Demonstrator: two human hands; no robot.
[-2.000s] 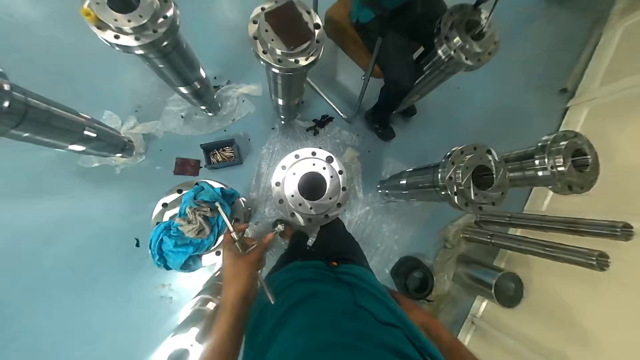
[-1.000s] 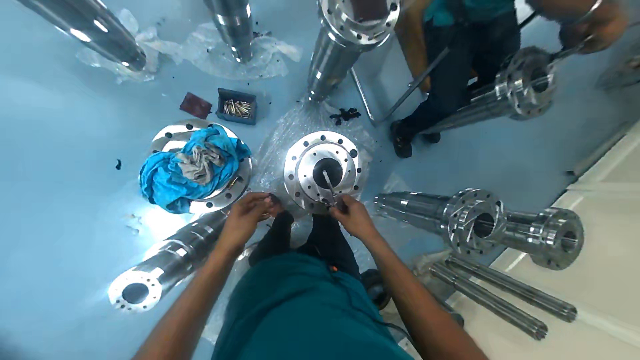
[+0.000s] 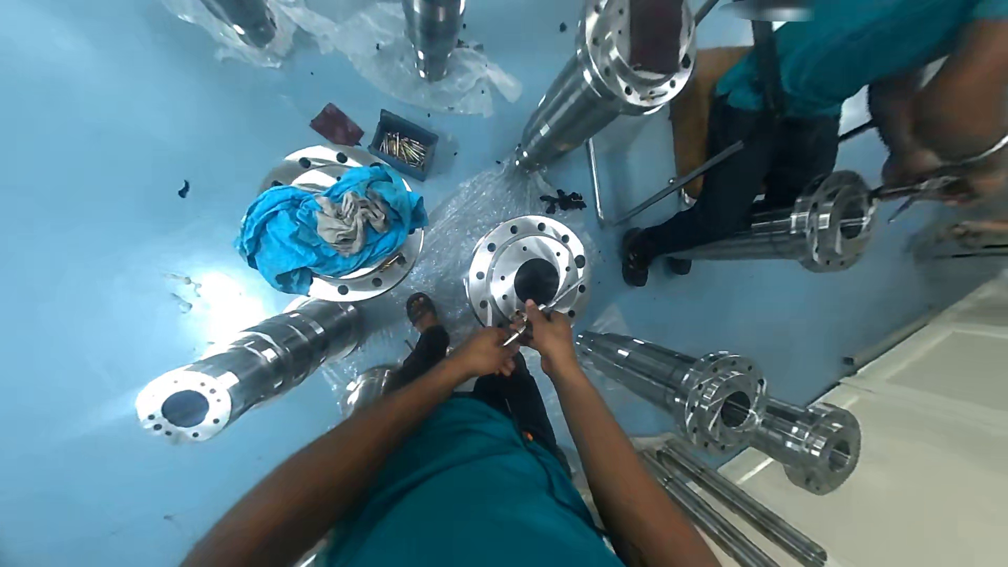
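Both hands meet at the near edge of an upright flanged steel cylinder (image 3: 504,260), whose round face has a dark central bore and a ring of bolt holes. My left hand (image 3: 487,352) closes on the near end of a thin metal rod-like tool (image 3: 516,335). My right hand (image 3: 547,331) grips the same tool farther along, and its slim end reaches over the flange face. What kind of tool it is cannot be told. Left of this cylinder, a blue cloth (image 3: 291,228) with a grey rag (image 3: 354,220) on it covers part of another flanged steel part (image 3: 342,290).
A dark bin (image 3: 408,140) of small brass-coloured pieces and a dark red sheet (image 3: 337,124) lie beyond the cloth. Flanged shafts stand at left (image 3: 276,346), top (image 3: 567,102) and right (image 3: 646,370). Plastic film (image 3: 457,244) covers floor underfoot. A co-worker (image 3: 732,150) sits at upper right.
Two seconds ago the rod-like tool was in my left hand beside the blue cloth. One second ago my hands were apart at the cylinder's near edge; now they are together on the tool.
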